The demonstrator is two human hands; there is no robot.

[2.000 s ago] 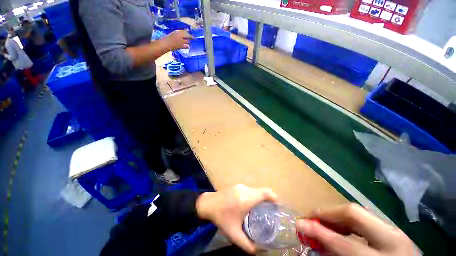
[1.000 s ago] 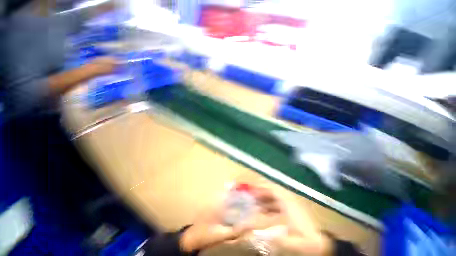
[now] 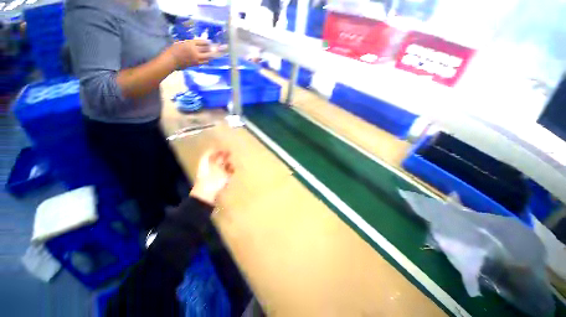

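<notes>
My left hand [image 3: 213, 176] reaches out over the left edge of the tan cardboard-covered bench [image 3: 291, 247], with its black sleeve below it. It is slightly blurred, its fingers are loosely curled and apart, and nothing shows in it. My right hand is out of the picture. No bottle shows now. A small stack of white and blue reels [image 3: 188, 101] lies at the far end of the bench, beyond my left hand, in front of a blue tote [image 3: 248, 90].
A person in a grey top [image 3: 121, 68] stands at the far left. A green belt [image 3: 335, 179] with a white rail runs along the bench's right. On it lies a grey plastic bag [image 3: 490, 247], near a black-filled tote [image 3: 471, 176]. A stool with a pale pad [image 3: 65, 212] stands left.
The clear bottle with the red part, held by both hands earlier, is gone from view. My left hand has reached forward along the bench, and my right hand has left the picture.
</notes>
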